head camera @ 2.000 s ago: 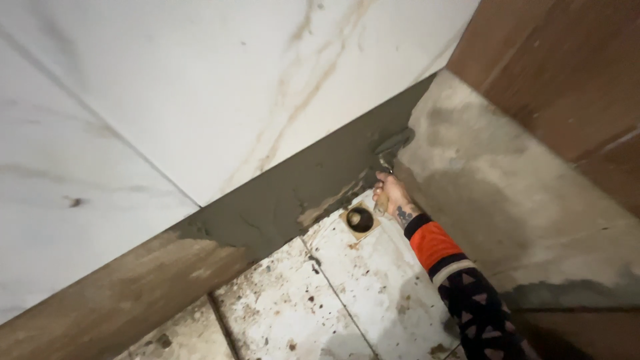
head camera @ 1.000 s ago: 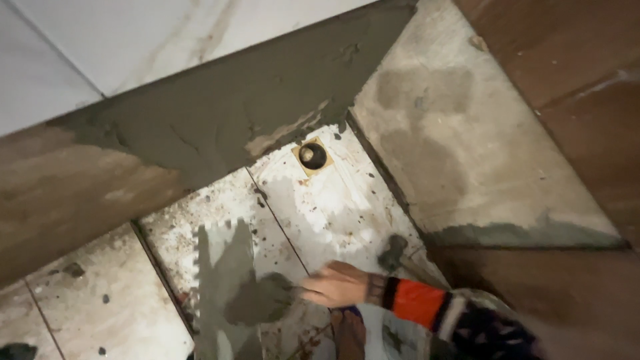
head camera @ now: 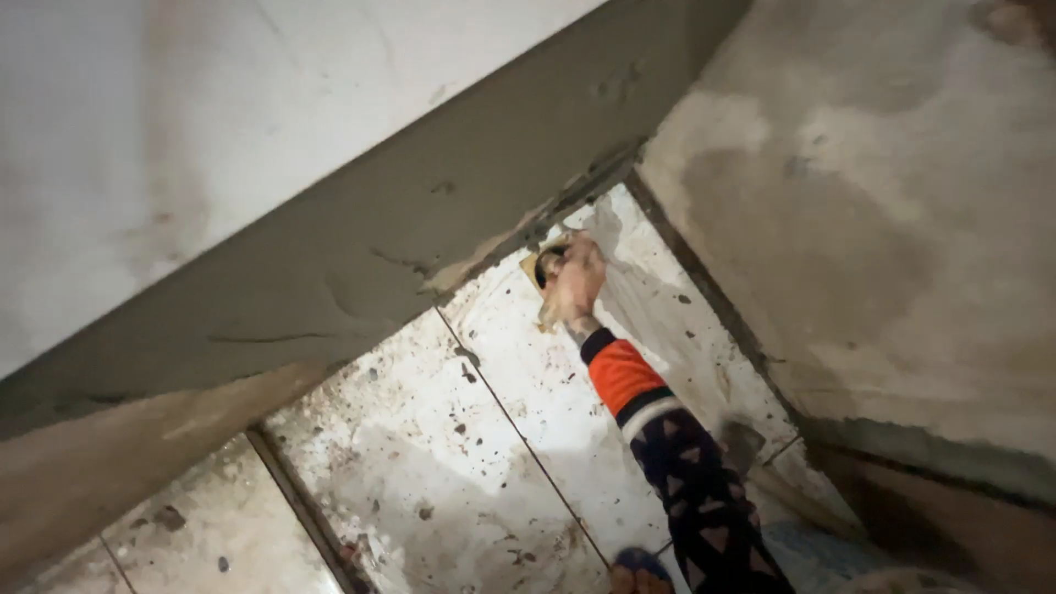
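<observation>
My right hand (head camera: 577, 276), blurred, reaches in from the lower right with its fingers curled, beside the round floor drain (head camera: 549, 266) and partly over it. It appears to grip a trowel; the handle is hidden by the fingers, and a thin dark edge at the foot of the wall looks like its blade. Wet grey mortar (head camera: 445, 190) coats a long band of the low wall, under a pale wall tile (head camera: 272, 107). The drain sits in a yellowish square frame in the dirty white floor tiles (head camera: 511, 346). My left hand is out of view.
To the right stands a bare, patchy cement-coloured wall (head camera: 825, 247), with a grey mortar strip (head camera: 932, 445) low on it. Crumbs and smears lie over the floor tiles. A foot in blue footwear (head camera: 639, 565) shows at the bottom edge.
A second ago my right hand held a mortar-loaded trowel over the floor tiles lower down; now it is up at the drain by the mortared wall. The view has shifted and come closer.
</observation>
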